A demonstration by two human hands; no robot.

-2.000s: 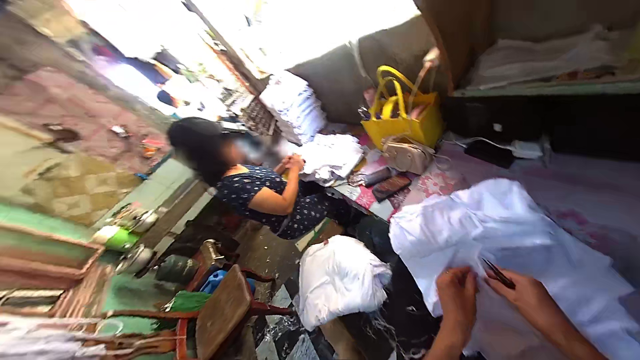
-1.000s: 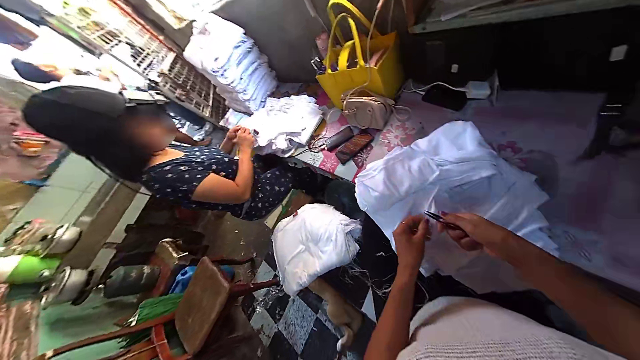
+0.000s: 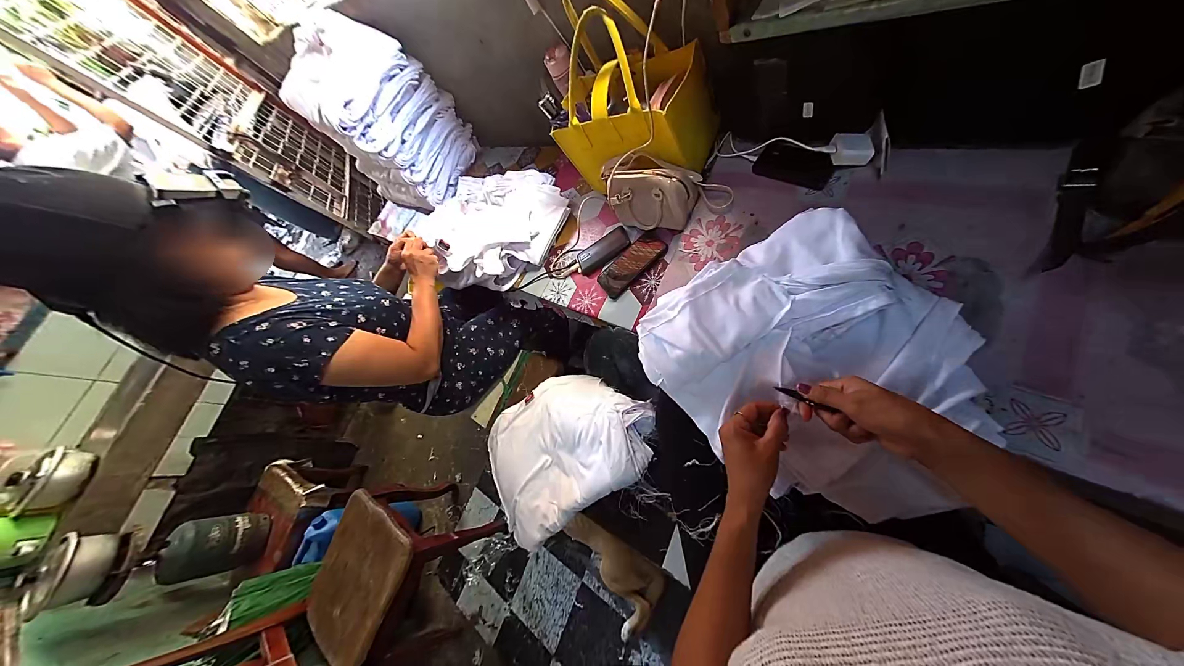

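Note:
A heap of white cloth pieces [image 3: 814,314] lies before me on a table with a flowered cover [image 3: 999,213]. My left hand [image 3: 754,444] pinches the near edge of the white cloth between thumb and fingers. Just right of it, my right hand [image 3: 856,412] holds a small dark pointed tool [image 3: 803,399], which looks like thread snips; its tip points left over the cloth. Whether its blades are apart, I cannot tell. A second bundle of white cloth [image 3: 564,453] with frayed edges sits lower, left of my left hand, and loose threads hang beside it.
Across on the left a person [image 3: 324,342] handles white cloth [image 3: 499,217] beside a tall folded stack [image 3: 379,102]. A yellow bag [image 3: 638,111], a beige purse [image 3: 652,194] and a phone [image 3: 632,266] rest on the table. A wooden chair [image 3: 361,573] and an animal's leg [image 3: 629,573] are below.
The view has swung, bringing the other person nearer the left edge. Both my hands stay close together at the cloth's near edge, with the dark tool still in the right.

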